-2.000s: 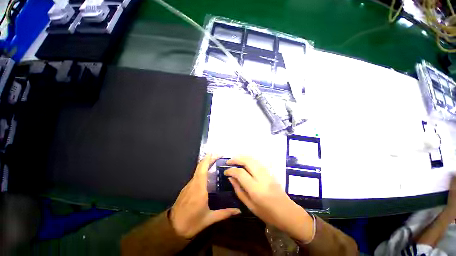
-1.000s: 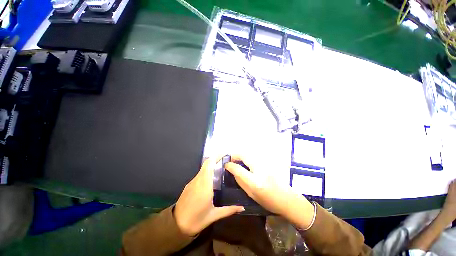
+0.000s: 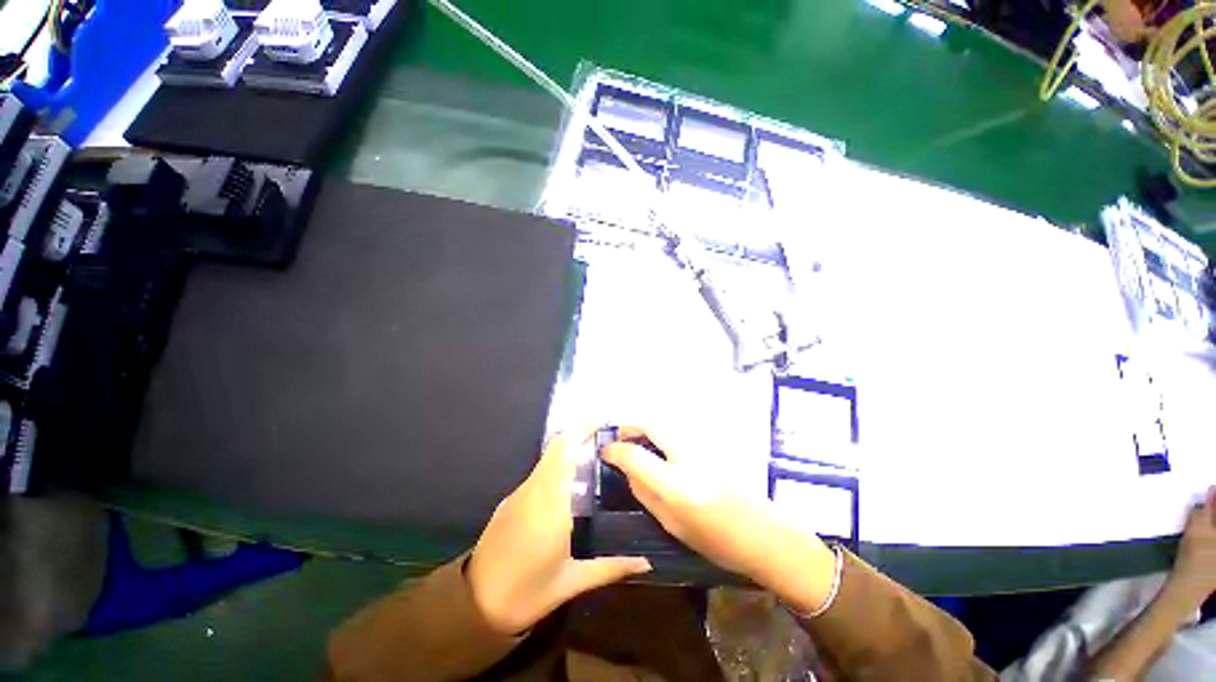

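Observation:
My left hand and my right hand hold a black housing at the bench's front edge. My left hand grips its left side, with the thumb along the lower edge. My right hand's fingers rest on its top face. A shiny strip shows at its left side; the fingers hide much of it. Two black-bordered display windows lie to the right, one below the other. A grey air blow gun lies on the white bench paper.
A black work mat lies at left. Trays with white vented housings stand beyond it. A clear blister tray holds framed panels, with the air hose across it. Another tray and a person's arm are at right.
Compared with two seconds ago, my right hand's fingers have drawn closer together over the housing, covering more of its top. The camera view has shifted slightly. The windows and blow gun stay in place.

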